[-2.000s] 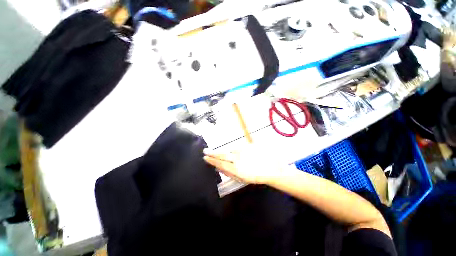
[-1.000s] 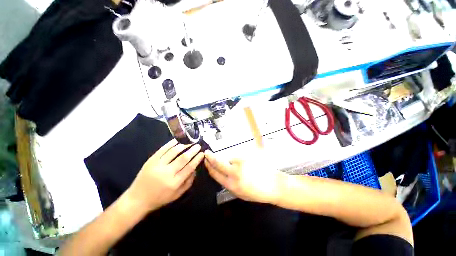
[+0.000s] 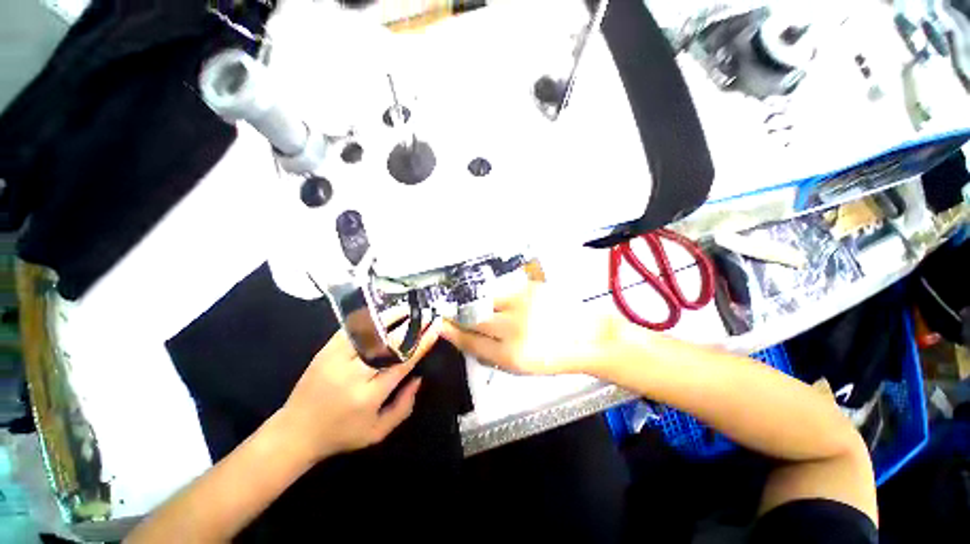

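A black fabric panel [image 3: 239,367] lies on the white table below the sewing machine head [image 3: 489,96] and hangs over the front edge. My left hand [image 3: 346,393] holds the panel down by the needle, fingertips partly behind the curved shiny metal guard [image 3: 362,319]. My right hand [image 3: 537,329] is just right of the presser foot area [image 3: 457,292], its fingertips at the panel's edge near my left fingertips. Its grip is hard to make out. The needle tip and the fabric under it are hidden.
Red-handled scissors [image 3: 665,282] lie right of my right hand. A tool tray [image 3: 808,255] with clear plastic is at the right. A black fabric pile [image 3: 117,138] is at the upper left. A black strap [image 3: 665,117] drapes over the machine. A blue crate [image 3: 904,425] stands below right.
My left hand has come into view and onto the fabric beside the needle. My right hand is now closer to the presser foot. The view has moved closer to the machine head.
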